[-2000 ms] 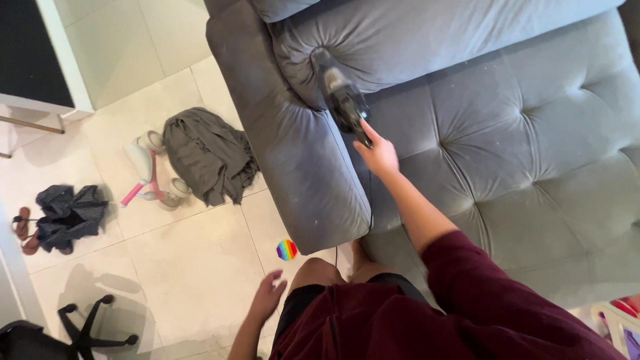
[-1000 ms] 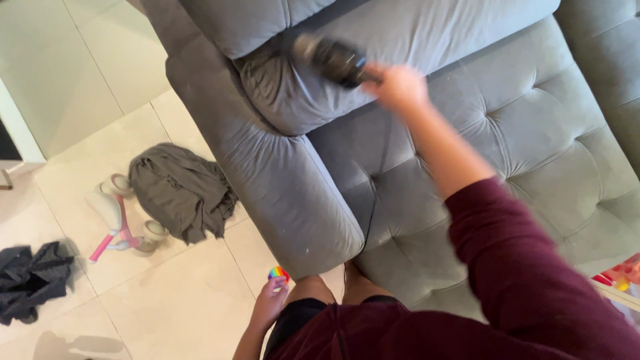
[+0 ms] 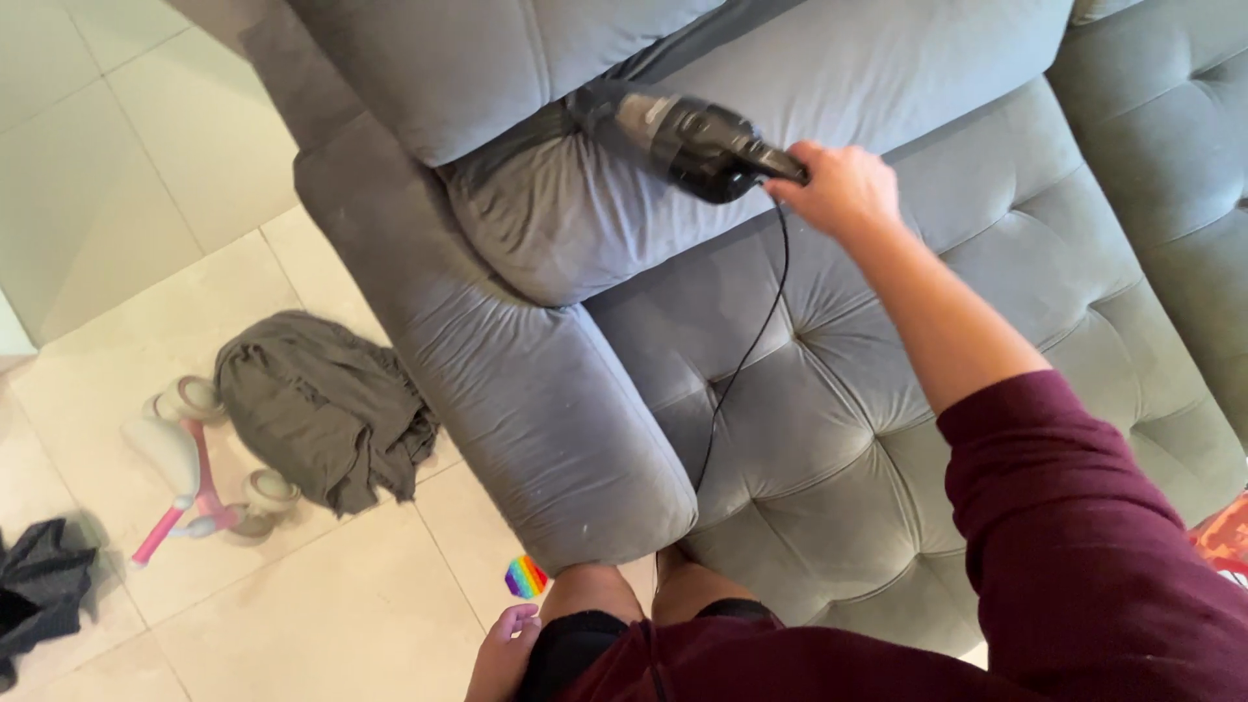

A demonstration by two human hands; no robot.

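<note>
My right hand (image 3: 843, 190) grips the handle of a black handheld vacuum cleaner (image 3: 697, 146). Its blurred nozzle end points left, at the gap between the grey sofa's back cushion (image 3: 458, 68) and the creased cushion (image 3: 575, 214) below it. From the handle a thin black cord (image 3: 746, 356) hangs down over the tufted seat (image 3: 829, 390) and passes behind the armrest's front end. My left hand (image 3: 512, 629) hangs beside my thigh, fingers loosely curled and holding nothing that I can see.
The sofa's padded armrest (image 3: 546, 419) lies against my legs. On the tiled floor are a rainbow-coloured toy (image 3: 526, 577), a crumpled grey-brown cloth (image 3: 317, 409), a pink and white ride-on toy (image 3: 200, 468) and dark clothing (image 3: 44, 575). Another tufted sofa section (image 3: 1170, 146) is at right.
The vacuum cleaner in my right hand has moved from the corner by the armrest up to the gap under the back cushion. The view has shifted.
</note>
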